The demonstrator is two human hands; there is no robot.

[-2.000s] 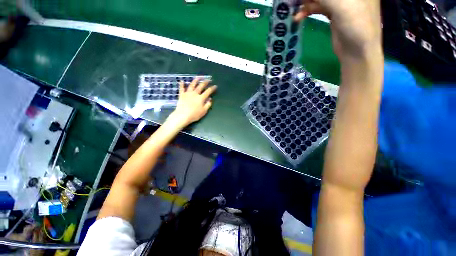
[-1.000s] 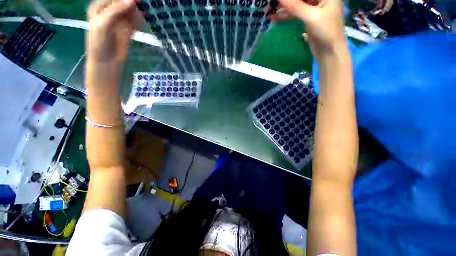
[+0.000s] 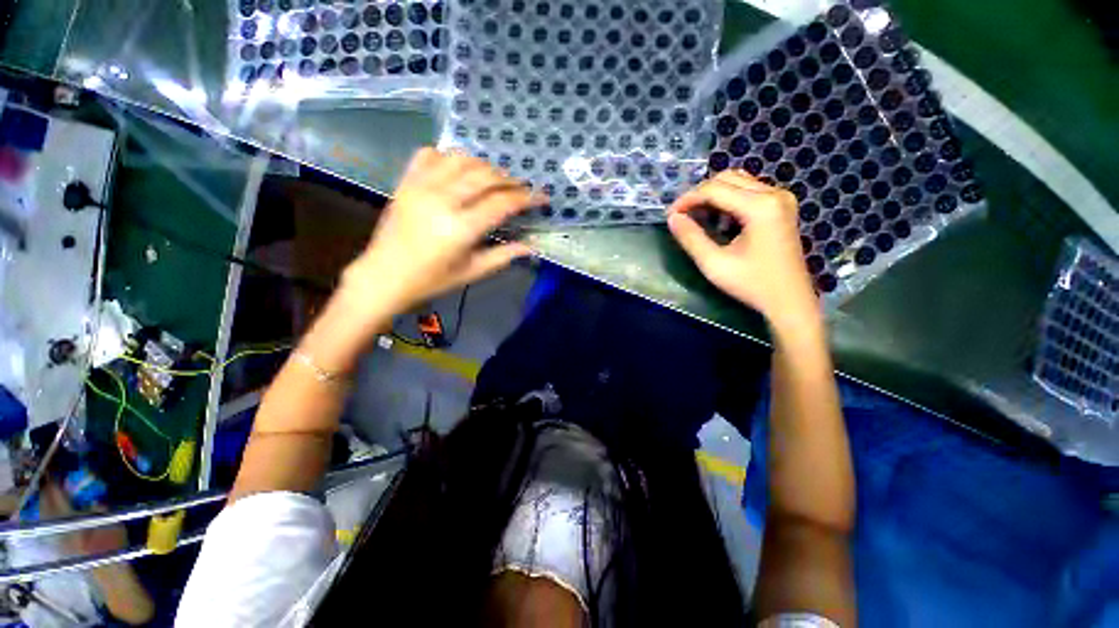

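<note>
A full-size clear blister tray (image 3: 577,98) with rows of round black discs lies on the bench in front of me. It looks greyish and glossy, perhaps covered. My left hand (image 3: 448,227) is at its lower left corner, with fingers over the edge and thumb apart below. My right hand (image 3: 749,239) pinches its lower right edge between thumb and index finger. A second filled blister tray (image 3: 847,135) lies tilted at the right, partly behind my right hand. A short blister tray (image 3: 344,43) lies at the left, close to the middle tray.
Crumpled clear film (image 3: 160,80) lies at the far left. Another disc-filled tray (image 3: 1086,331) is at the far right bench edge. A pale conveyor strip (image 3: 1006,135) curves behind. A white equipment panel (image 3: 49,245) and coloured wires stand lower left. A blue smock (image 3: 957,515) is lower right.
The tray held raised in both hands has come down onto the bench between the other two. My hands have moved down to its near edge. The view has shifted closer to the bench.
</note>
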